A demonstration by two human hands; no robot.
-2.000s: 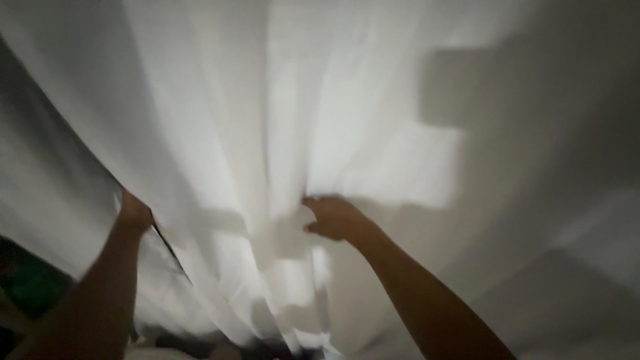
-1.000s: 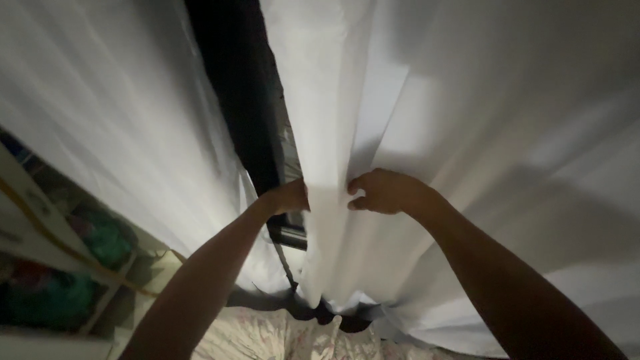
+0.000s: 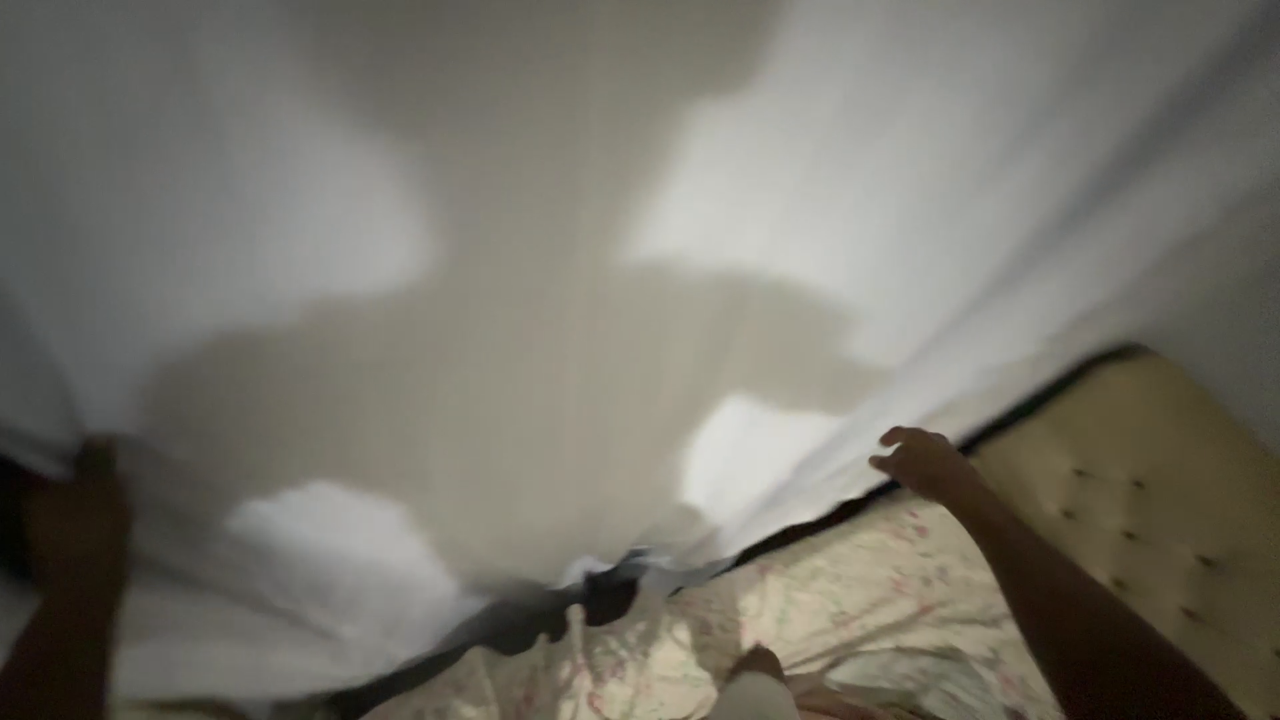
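Note:
A large sheet of white fabric with a dark border [image 3: 560, 420] fills most of the view, shadows falling across it. At the lower left, my left hand [image 3: 80, 510] is shut on the fabric's left part, its fingers dim and blurred. My right hand [image 3: 920, 465] is at the fabric's right side, near the dark border, with fingers curled and thumb apart; whether cloth is pinched between them cannot be told.
Below the fabric lies a crumpled floral bed sheet [image 3: 830, 580]. A tufted beige cushion or mattress [image 3: 1150, 500] is at the right. Part of a leg or foot [image 3: 755, 690] shows at the bottom edge.
My hands, close together a second ago at a narrow fold of fabric, are now far apart. The fabric is spread wide between them, and the dark gap at its left is mostly out of sight.

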